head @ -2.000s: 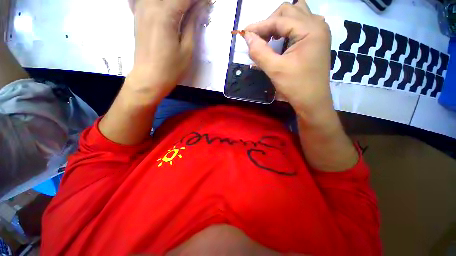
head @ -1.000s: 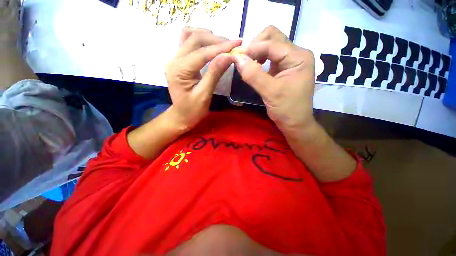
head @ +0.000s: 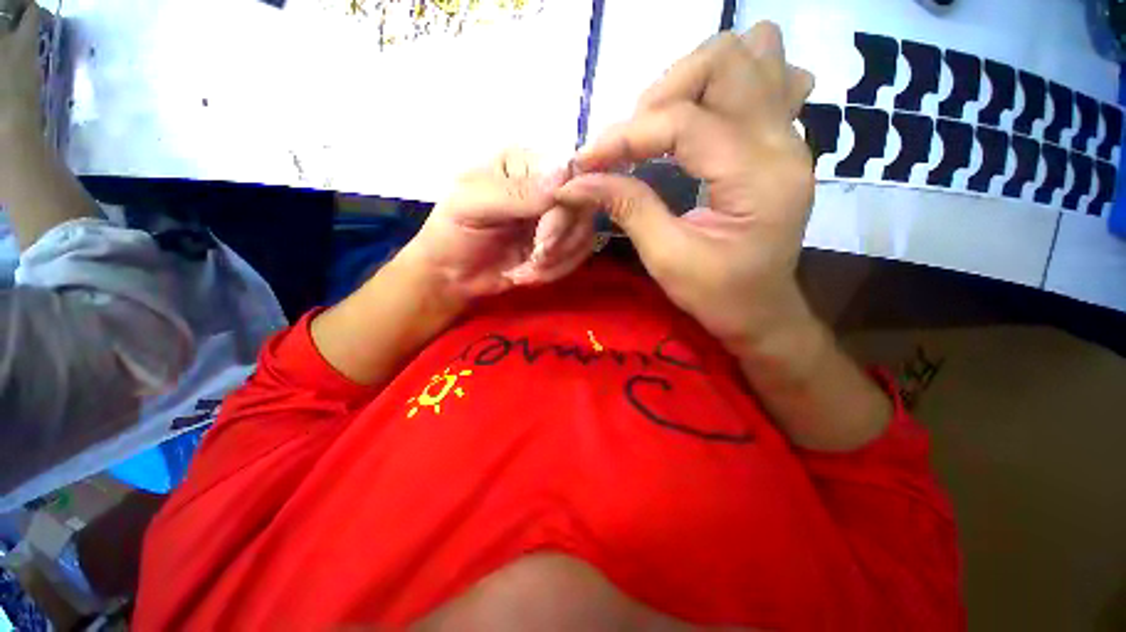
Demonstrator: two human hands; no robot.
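A black phone frame [head: 668, 185] lies at the bench's front edge, largely hidden behind my hands; its dark end shows below my right palm. My left hand [head: 504, 228] and my right hand [head: 722, 185] meet fingertip to fingertip over the frame's left side. Both pinch closely together; whether a small part is between them cannot be told. A tiny thin yellow strip [head: 595, 341] shows against the red shirt below my hands. A pile of gold flex cables [head: 426, 17] lies at the far side, cut off by the top edge.
A white sheet with two rows of black notched stickers [head: 975, 117] lies to the right. A blue object [head: 1119, 210] is at the right edge. Another person's arm [head: 37, 173] rests at the bench on the left. The bench's dark front edge [head: 259, 195] runs below.
My left hand came from the far side to my right hand, and the joined fingertips then moved slightly nearer my body. The yellow strip against the shirt is newly visible.
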